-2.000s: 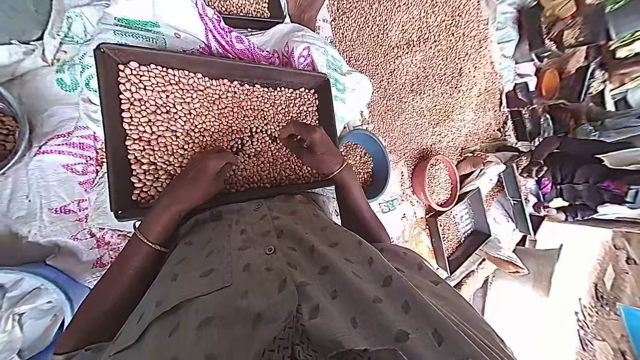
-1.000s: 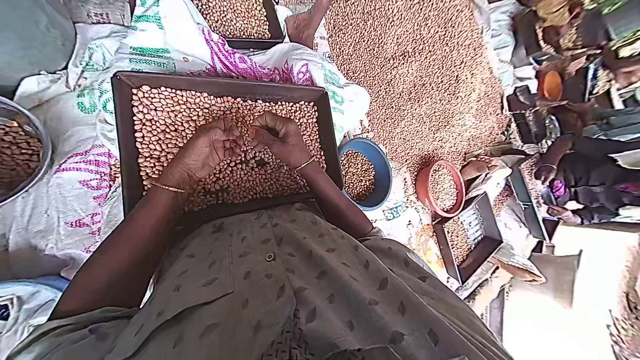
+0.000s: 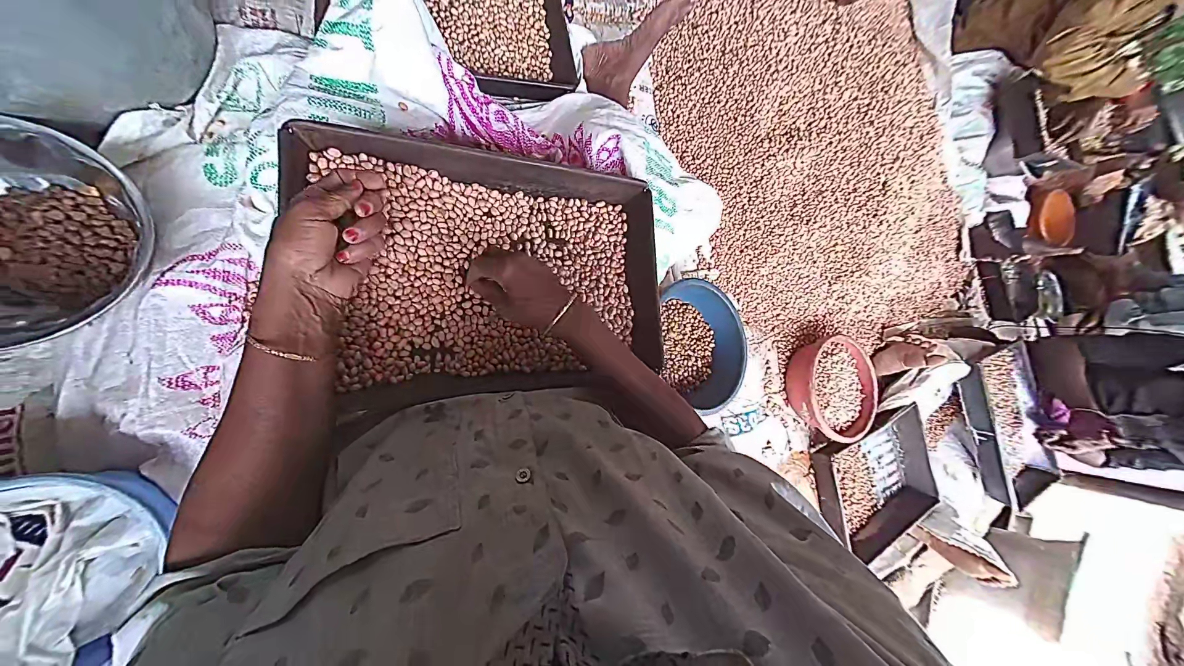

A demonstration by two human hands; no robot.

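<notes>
A dark rectangular tray (image 3: 462, 155) lies before my body, its bottom mostly covered by a layer of light brown nuts or beans (image 3: 435, 305). My left hand (image 3: 338, 231) is raised over the tray's left side, palm turned up and fingers curled; whether anything lies within them cannot be made out. Fingers down among the nuts near the middle, my right hand (image 3: 518, 285) has its fingertips partly hidden, so what it pinches does not show. Each wrist wears a thin bangle.
Nuts also fill a blue bowl (image 3: 731, 347) and a red bucket (image 3: 865, 388) at right, and a metal basin (image 3: 139, 231) at left. Printed woven sacks (image 3: 180, 277) lie beneath. A large spread of nuts (image 3: 805, 157) covers the ground ahead, beside another person's bare foot (image 3: 610, 72).
My left hand has moved left, away from my right hand, and turned its palm up. My right hand has lowered from beside it to the nuts in the tray.
</notes>
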